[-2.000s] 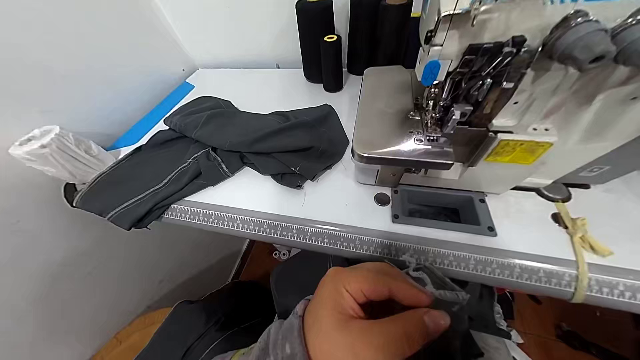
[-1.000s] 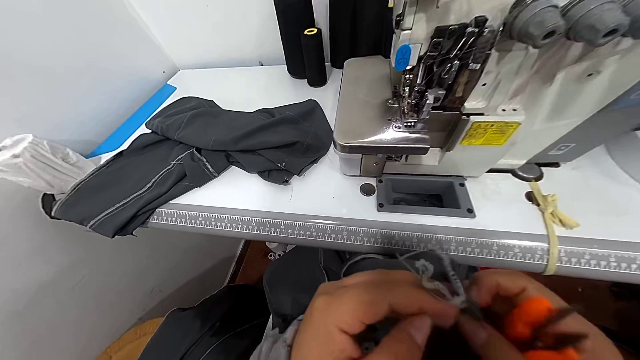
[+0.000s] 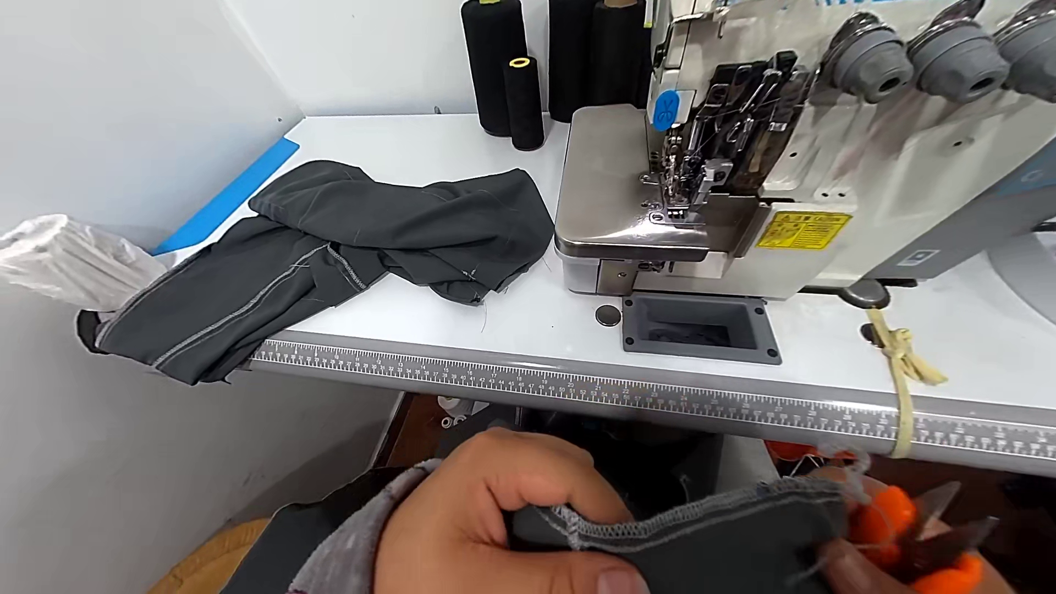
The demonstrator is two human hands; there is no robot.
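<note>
My left hand (image 3: 503, 520) pinches the overlocked edge of a dark grey fabric piece (image 3: 726, 536) between thumb and fingers, below the table edge. At the lower right, my right hand (image 3: 858, 561) holds the other end of that edge along with orange-handled thread snips (image 3: 932, 528), whose blades point up and right. Loose pale thread hangs at this end of the seam. Part of the right hand is hidden by the fabric and snips. A second dark grey garment piece (image 3: 396, 214) with pale seams lies on the table, its left end over the edge.
An overlock sewing machine (image 3: 635, 181) stands on the white table (image 3: 429, 322). Black thread cones (image 3: 495, 66) are behind it. A measuring tape strip (image 3: 577, 388) runs along the front edge, with a beige tied band (image 3: 902, 396) around it. A plastic-wrapped bundle (image 3: 74, 260) is at left.
Two seconds ago only my left hand showed clearly; one second ago both hands were close together with the orange snips. Now they are farther apart, with the seam stretched between them.
</note>
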